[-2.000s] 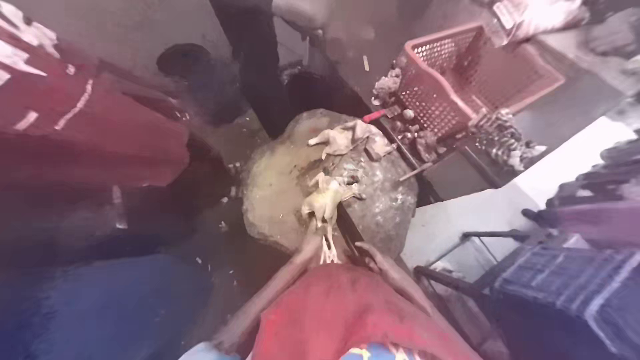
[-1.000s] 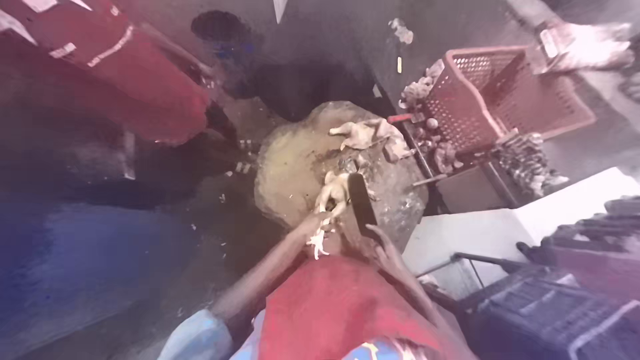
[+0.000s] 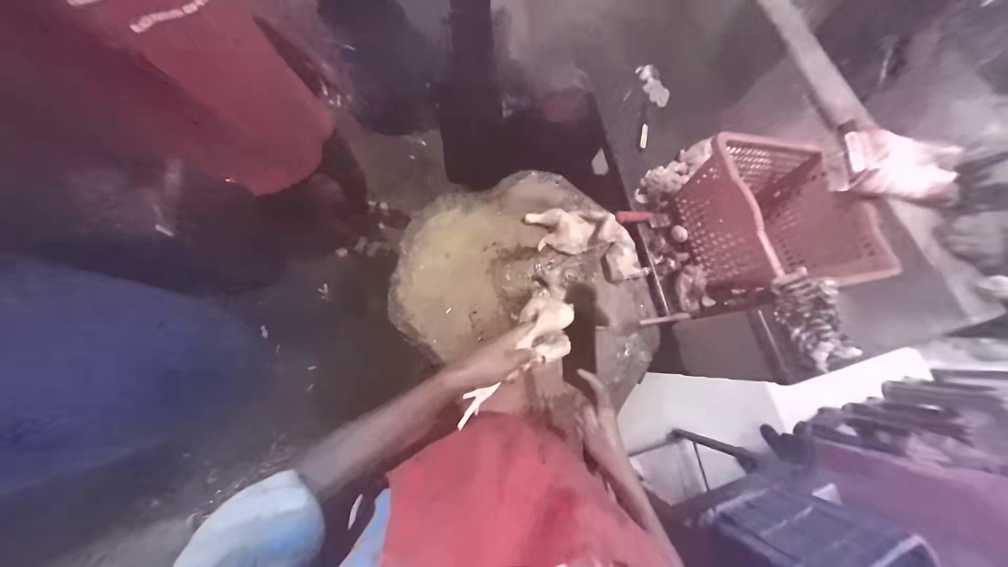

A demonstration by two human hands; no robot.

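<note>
My left hand (image 3: 504,358) is closed around a piece of plucked chicken (image 3: 547,319) at the near side of a round chopping block (image 3: 453,276). A chicken foot (image 3: 477,403) sticks out below that hand. My right hand (image 3: 587,405) is at the near right edge of the block and holds a dark, wide-bladed cleaver (image 3: 581,327); its handle is hidden by the fingers. The blade is upright, just right of the chicken. More raw chicken (image 3: 579,232) lies on the far right part of the block.
A red plastic crate (image 3: 827,236) stands at the right, with meat scraps (image 3: 689,279) beside it and a red-handled tool (image 3: 634,216) near the block. A blue crate (image 3: 819,524) is at the lower right. Large red (image 3: 236,102) and blue (image 3: 118,370) shapes fill the left.
My left hand has moved up onto the body of the chicken, whose foot now points to the lower left. The cleaver's broad side, seen a second ago, has shifted slightly. The view has moved.
</note>
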